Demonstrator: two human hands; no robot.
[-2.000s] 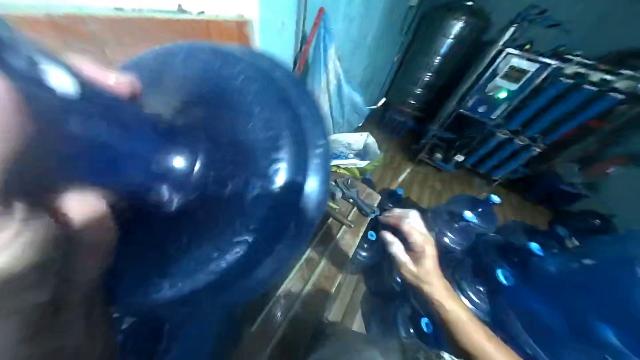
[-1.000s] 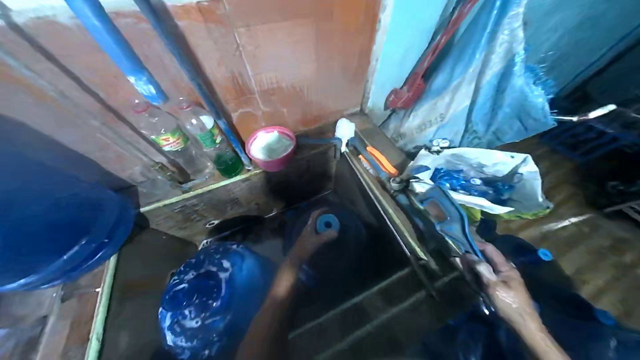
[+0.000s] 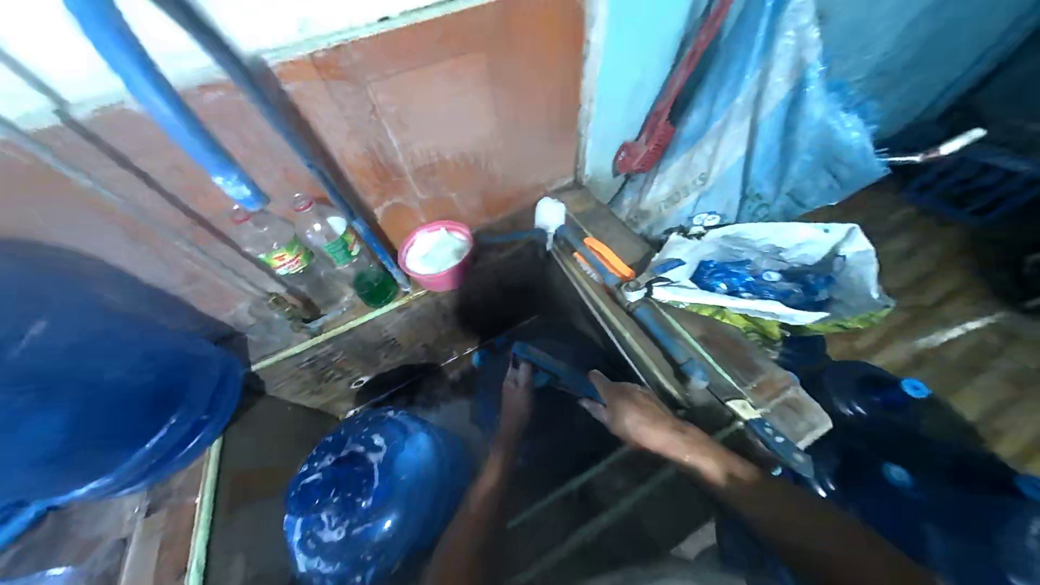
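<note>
My right hand (image 3: 630,414) grips the end of a blue plier-like tool (image 3: 556,372), which lies across the top of a dark blue water jug (image 3: 496,398) in the sink. At the tool's other end is my left hand (image 3: 517,386), at the jug's neck; blur hides whether its fingers close on the tool or the neck. A second blue water jug (image 3: 366,496), with foam on it, lies to the left of my left forearm. A knife (image 3: 772,439) with a dark handle rests on the sink's right ledge, beside my right forearm.
A big blue drum (image 3: 106,374) stands left. Along the back ledge are plastic bottles (image 3: 337,244) and a pink tub of white powder (image 3: 439,256). Right of the sink are an orange-handled brush (image 3: 608,258), an open bag of blue caps (image 3: 756,280) and capped jugs (image 3: 869,398).
My right hand has moved left from the sink's right ledge to over the jug, bringing the blue tool with it. My left hand stays at the jug's neck.
</note>
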